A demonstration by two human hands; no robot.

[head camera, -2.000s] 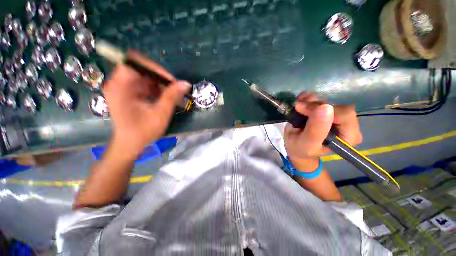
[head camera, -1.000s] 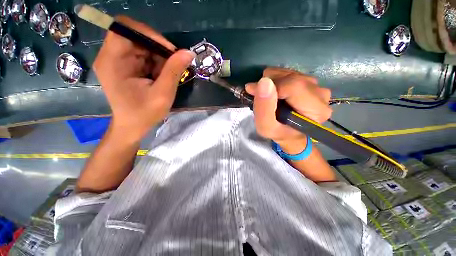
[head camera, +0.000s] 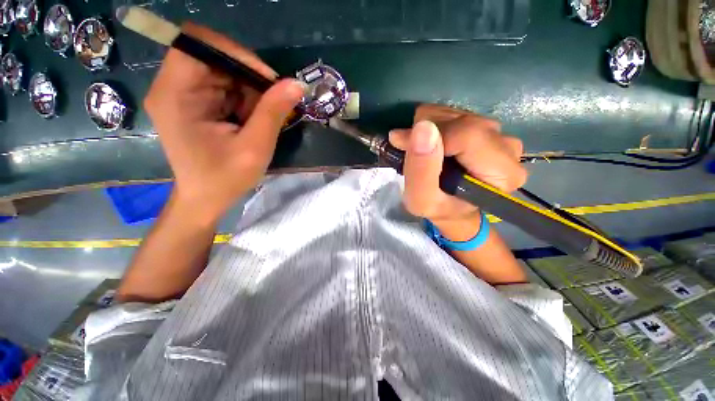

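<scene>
A round shiny electronic unit (head camera: pixel 324 92) lies on the green mat near the bench's front edge, with a small cream piece (head camera: pixel 353 106) at its right side. My left hand (head camera: pixel 219 117) holds a slim dark stick with a beige end (head camera: pixel 153 26), likely tweezers; its working tip is hidden by my fingers at the unit's left edge. My right hand (head camera: pixel 455 160) holds a thick black soldering iron with a yellow stripe (head camera: pixel 533 215). The iron's tip is at the unit's lower edge; exact contact cannot be told.
Several loose shiny units (head camera: pixel 106 106) lie at the left, and two (head camera: pixel 626 61) at the upper right. A beige round cup (head camera: pixel 680 39) stands at the far right. A black cord runs along the front edge. Wrapped cartons (head camera: pixel 619 294) are on the floor below.
Since two seconds ago the view is closer, and the iron has moved left, its tip now at the unit's lower edge. Over the last second both hands have barely moved.
</scene>
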